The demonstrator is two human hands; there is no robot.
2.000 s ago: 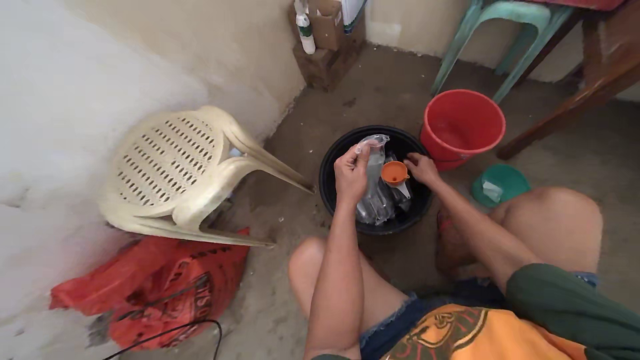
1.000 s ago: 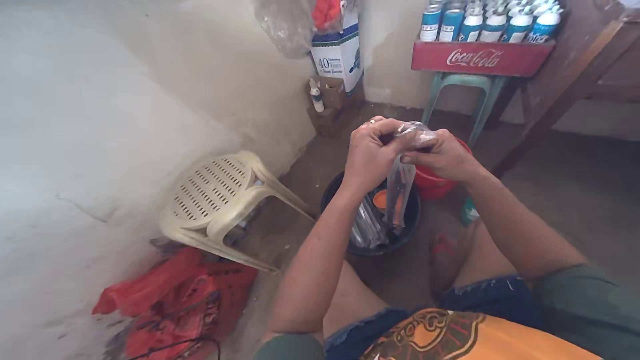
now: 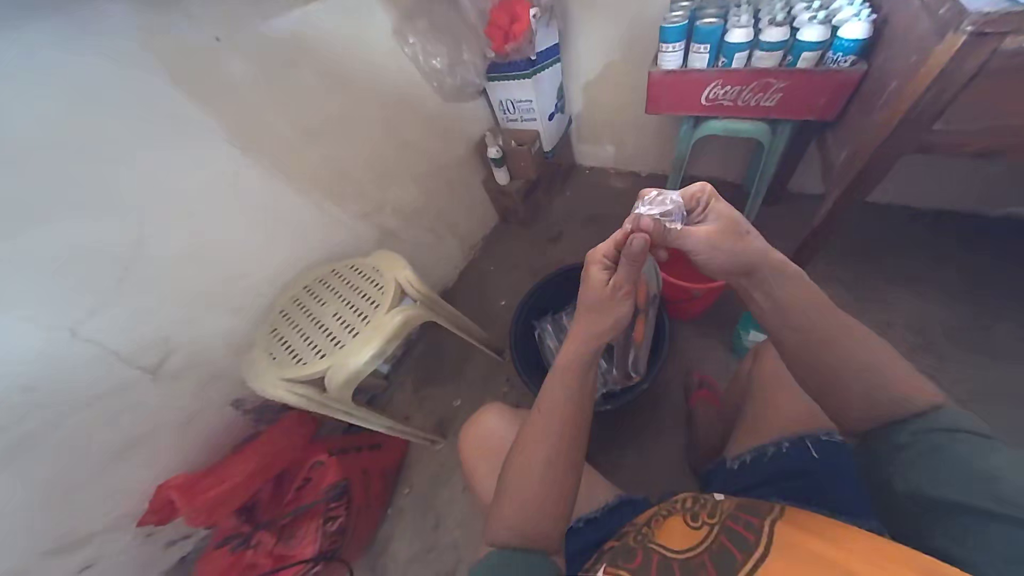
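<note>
My left hand [image 3: 612,280] and my right hand [image 3: 708,228] are close together above a black basin, both closed on the upper part of a clear plastic bag [image 3: 661,206]. The bag's top bunches up between the fingers, and its lower part hangs down over the basin. Inside the black basin [image 3: 524,352] lie several clear plastic packets [image 3: 552,332]. Something orange [image 3: 642,308] shows through or behind the hanging bag; I cannot tell which.
A cream plastic chair [image 3: 328,320] stands left, with red plastic bags [image 3: 320,496] below it. Behind my hands are a red bucket [image 3: 692,292], a green stool [image 3: 728,128] under a red crate [image 3: 756,92] of bottles, and a wooden table [image 3: 896,144]. A green container [image 3: 748,334] sits right.
Both hands have risen from the basin with the clear bag, and the right hand has left the orange scoop or funnel it was near. The view has tilted up.
</note>
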